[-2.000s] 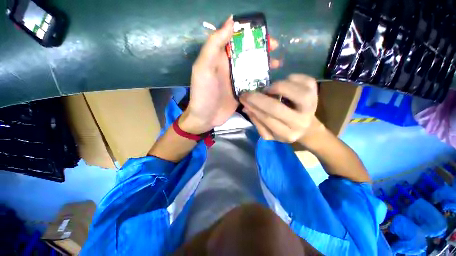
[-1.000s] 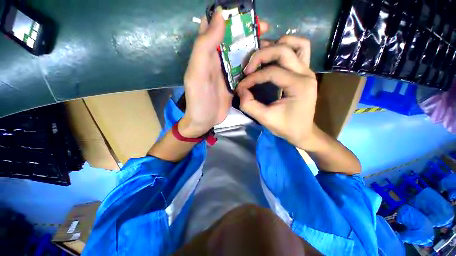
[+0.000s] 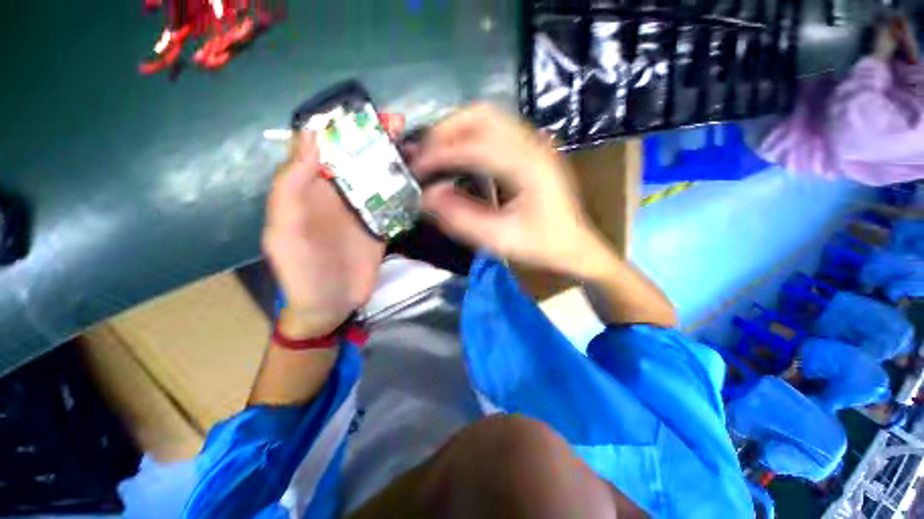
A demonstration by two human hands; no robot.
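Note:
A phone body (image 3: 363, 167) with a black frame lies open side up, tilted, showing a green and silver circuit board. My left hand (image 3: 319, 223) holds it from below and along its left side, with red at the phone's edges. My right hand (image 3: 507, 193) is blurred at the phone's right side, its fingers curled close to the lower right edge. Whether it holds a small part cannot be told. A loose pile of small red parts (image 3: 211, 35) lies on the dark green bench top (image 3: 122, 162) at upper left.
A shiny black blister tray (image 3: 648, 71) lies at upper right. A dark object (image 3: 12, 228) is cut off at the left edge. Open cartons (image 3: 182, 355) and black trays (image 3: 61, 436) are below the bench. Another person's pink sleeve (image 3: 851, 127) and seated workers in blue (image 3: 790, 426) are at right.
The view has swung right, bringing the red pile into view and shifting the tray leftward. The phone is tilted the other way. My right hand has moved beside the phone's right edge.

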